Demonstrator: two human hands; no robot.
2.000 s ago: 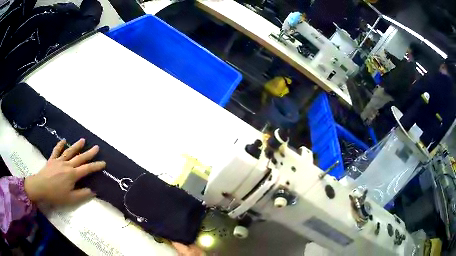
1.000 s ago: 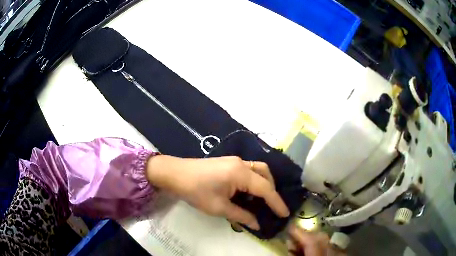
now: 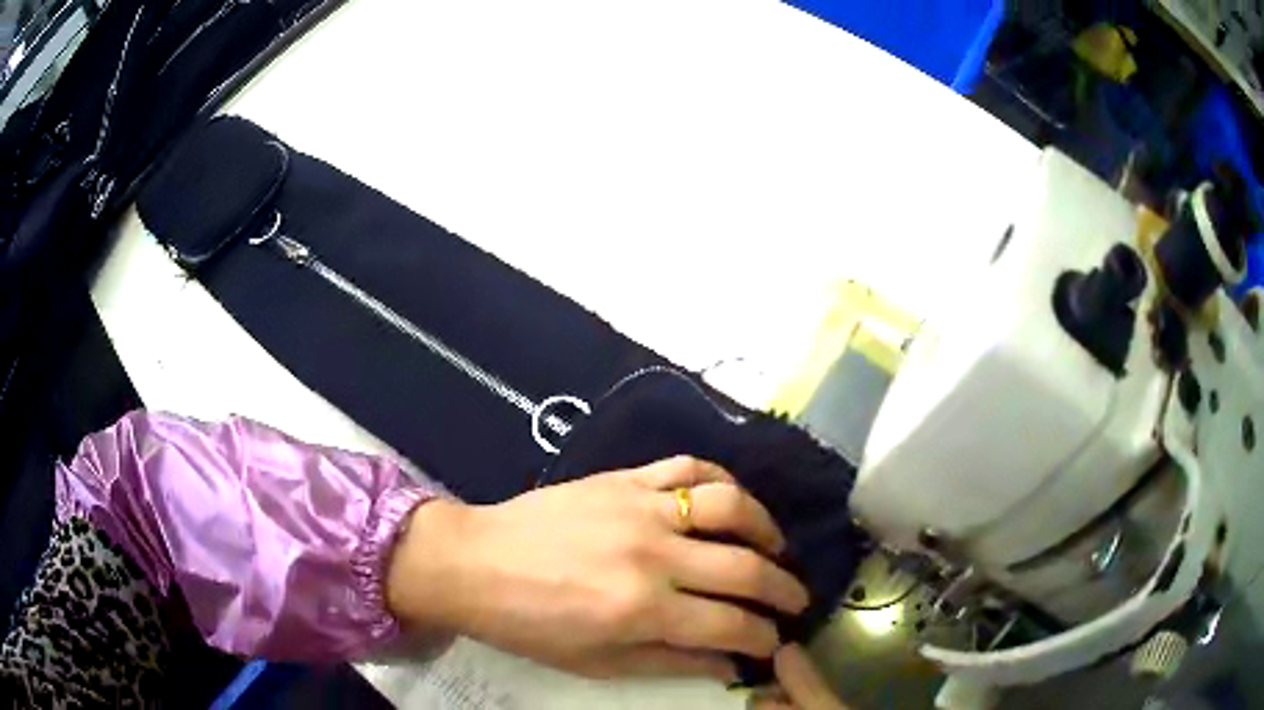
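The long black strip panel (image 3: 416, 278) lies diagonally on the white tabletop, with a thin silver line (image 3: 416, 337) along its middle. A silver ring (image 3: 562, 423) sits at the line's near end, beside the near end flap (image 3: 693, 423). The far end flap (image 3: 222, 187) lies flat at upper left. My left hand (image 3: 610, 569), with a gold ring, lies with bent fingers on the near flap, pressing it beside the needle area. My right hand (image 3: 801, 682) is mostly cut off by the bottom edge; only fingertips show at the cloth's edge, and their grip cannot be told.
The white sewing machine head (image 3: 998, 402) stands at right, with its lamp (image 3: 876, 613) lit below. Yellow tape (image 3: 866, 326) borders the machine bed. Dark waiting work (image 3: 63, 180) is heaped at left. A blue bin (image 3: 915, 35) is beyond the table.
My left hand moved from flat on the strip's middle to the near flap. Over the last second, its fingers shifted slightly on the flap. The view moved closer, and less of my right hand shows.
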